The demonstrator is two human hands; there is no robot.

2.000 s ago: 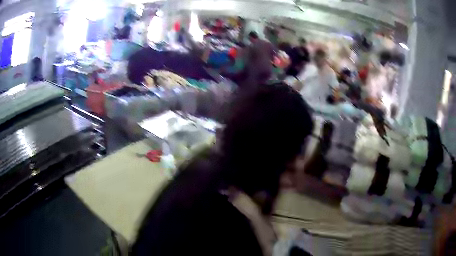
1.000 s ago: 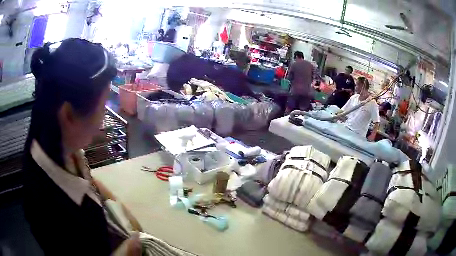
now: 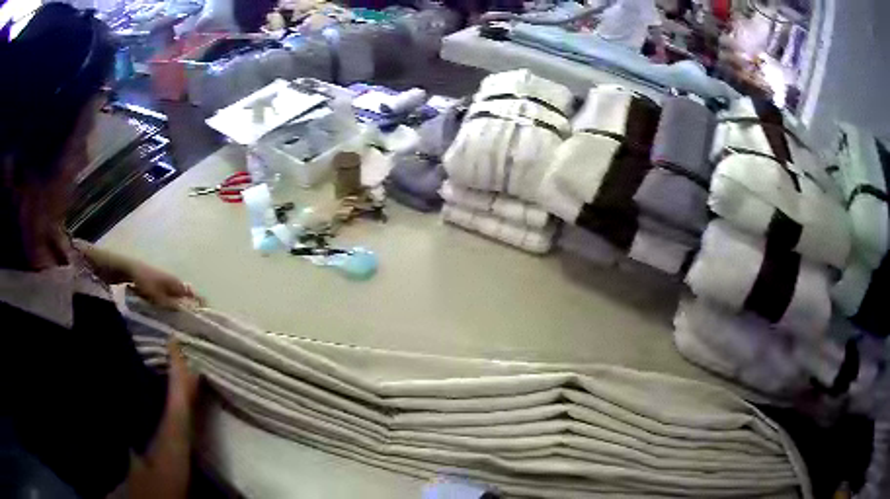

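Observation:
A long beige-grey fabric piece (image 3: pixel 468 400), gathered in many parallel folds, lies along the front of the table (image 3: pixel 390 283). Another person at the left has both hands on its left end. Its right end curves down near the table's right side. Neither of my hands can be made out in the picture. A small pale blue-grey patch (image 3: pixel 459 487) shows at the bottom edge in front of the folds; I cannot tell what it is.
Tied cream bundles (image 3: pixel 512 136), grey ones (image 3: pixel 673 166) and dark-striped ones stand along the back and right. Red-handled scissors (image 3: pixel 232 187), a clear box (image 3: pixel 307 146), a brown roll (image 3: pixel 346 173) and a pale blue item (image 3: pixel 356 263) lie at the back left. Metal racks (image 3: pixel 127 166) stand behind the person.
The view has swung down and right. The folded fabric now shows along the table's front, where only its left end showed before. The other person now appears further left.

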